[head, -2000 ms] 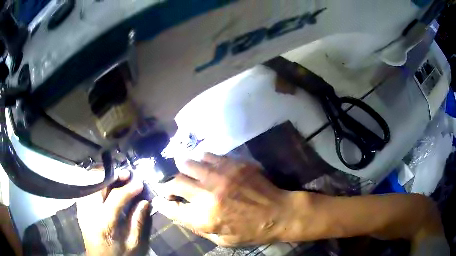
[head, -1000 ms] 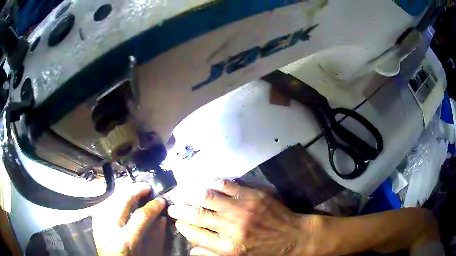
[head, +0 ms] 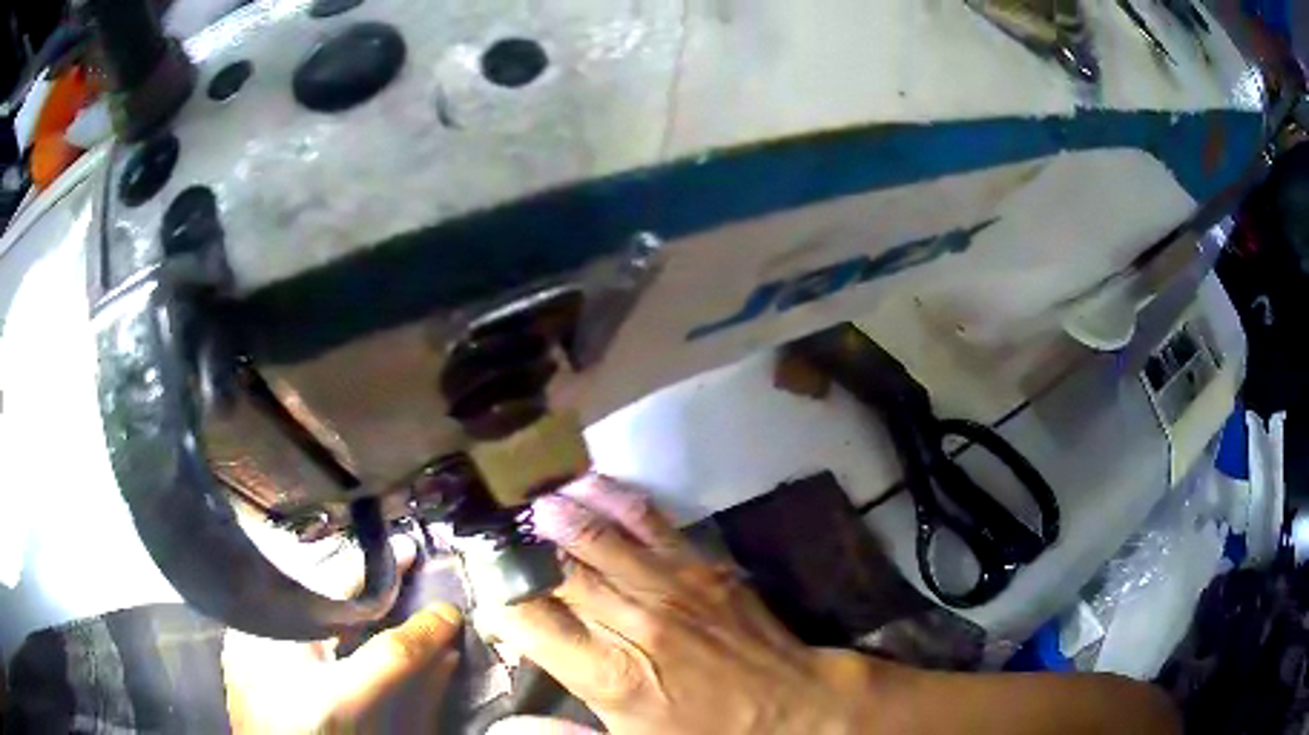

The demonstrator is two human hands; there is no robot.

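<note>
Grey and black plaid cloth [head: 115,668] lies under both hands at the bottom of the view, with a dark part of cloth [head: 818,539] right of my right hand. My left hand [head: 352,675] is at the cloth left of the presser area, thumb and finger close together; glare hides what is between them. My right hand [head: 632,618] lies palm down with fingers spread, pressing on the cloth beside the needle area. The needle and presser foot are washed out or hidden behind the machine head.
The white Jack sewing machine head [head: 804,244] spans the view above my hands. A dark curved guard [head: 216,553] hangs at its left front. Black-handled shears [head: 976,503] lie on the bed at right. Clear plastic [head: 1148,560] and blue material are beyond the right edge.
The view has shifted, showing more of the machine's top. My right hand has moved closer under the head, and my fingers are now partly behind the knob. My left hand stays low at the cloth.
</note>
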